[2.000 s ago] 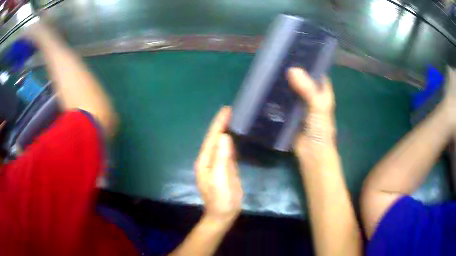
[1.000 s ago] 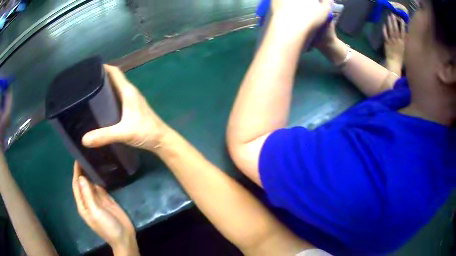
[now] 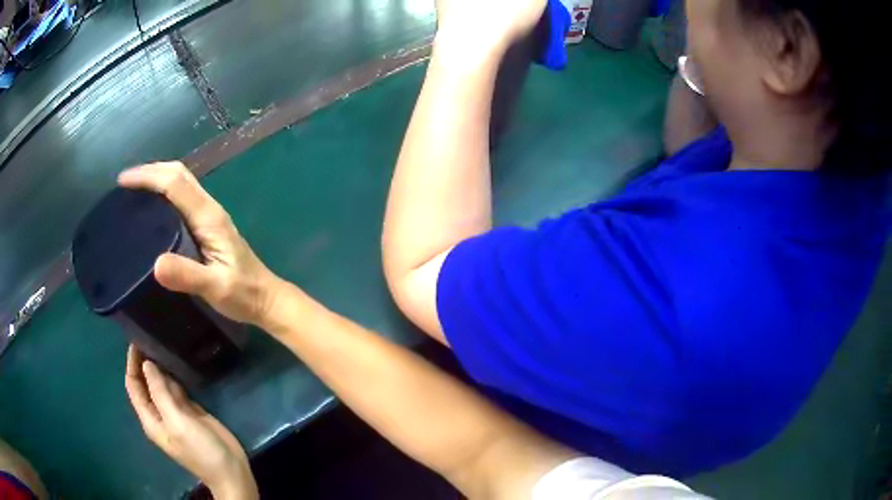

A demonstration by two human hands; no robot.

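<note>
A loudspeaker unit (image 3: 171,317) is tilted over the green bench at the left, its smooth black end (image 3: 127,249) facing up towards me. Its dark side faces me; its far side is hidden. My right hand (image 3: 210,244) grips the upper part, with the thumb on the near side and the fingers over the far edge. My left hand (image 3: 186,420) is cupped against the lower left side, its fingertips partly hidden behind the unit. I cannot tell whether its lower end touches the bench.
A neighbour in a blue shirt (image 3: 646,312) sits close on the right, a forearm (image 3: 440,156) across the bench (image 3: 323,205). A blue cloth (image 3: 556,34), a white container (image 3: 577,18) and grey units (image 3: 616,21) show beyond. A brown strip (image 3: 284,115) borders the conveyor (image 3: 127,98).
Since one second ago the unit has tipped so its black end faces me more, and sits lower in view. Both hands stay on it. Earlier it was held lengthwise; my view has turned rightwards.
</note>
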